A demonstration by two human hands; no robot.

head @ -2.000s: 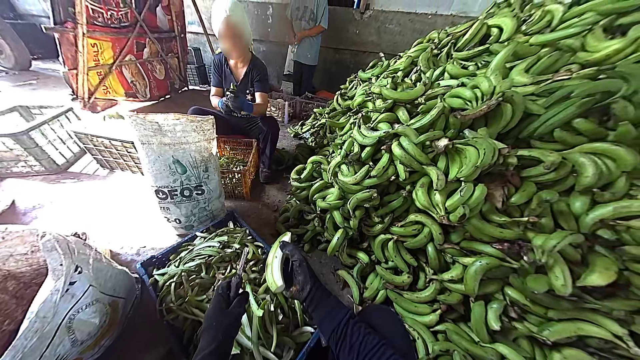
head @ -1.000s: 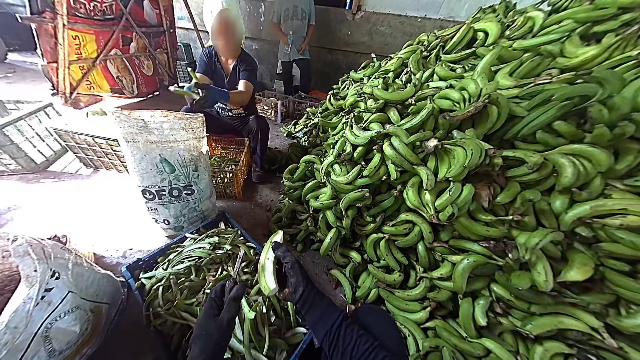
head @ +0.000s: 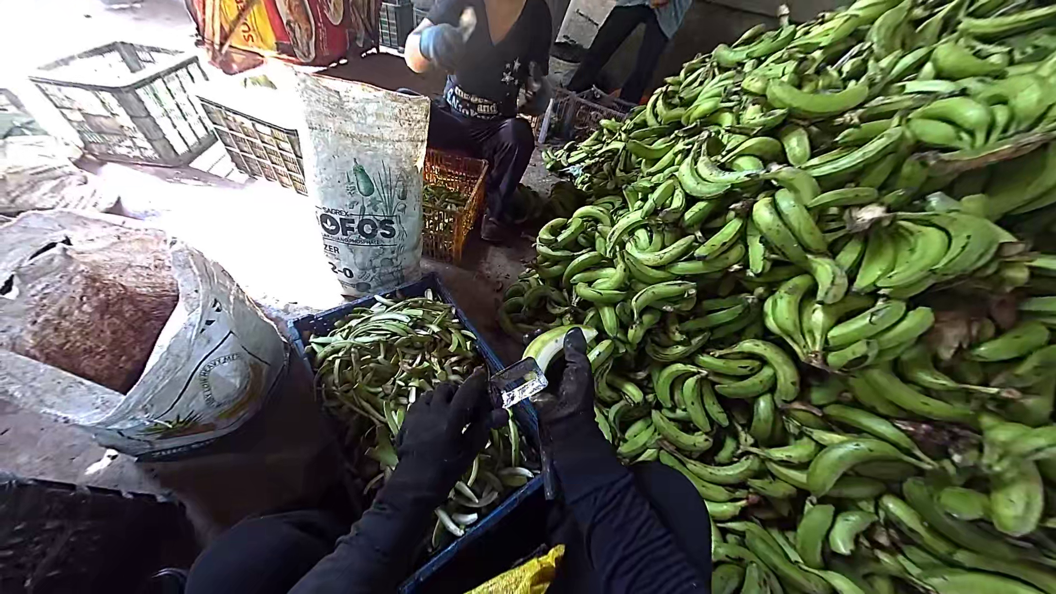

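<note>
My right hand [head: 569,384], in a black glove, holds a partly peeled green plantain [head: 554,346] by its lower part. In my left hand [head: 445,421], gloved in black too, is a small metal-bladed peeler [head: 518,383], its blade close to the plantain's lower end. Both hands are over the right side of a blue plastic crate [head: 487,351] that is heaped with green peel strips [head: 396,346]. A large pile of green plantains [head: 742,272] rises to the right of my hands.
A white printed sack [head: 371,181] stands behind the crate, and an open sack [head: 206,363] is at left. Across from me sits a co-worker [head: 495,91] by an orange crate [head: 478,198]. Another person [head: 627,41] stands behind. Grey crates [head: 132,107] lie far left. Yellow material [head: 524,575] shows below.
The plantain, upright before, now leans, and the peeler has gone from upright to lying across beside it. The co-worker's gloved hand has risen. The view has tilted down.
</note>
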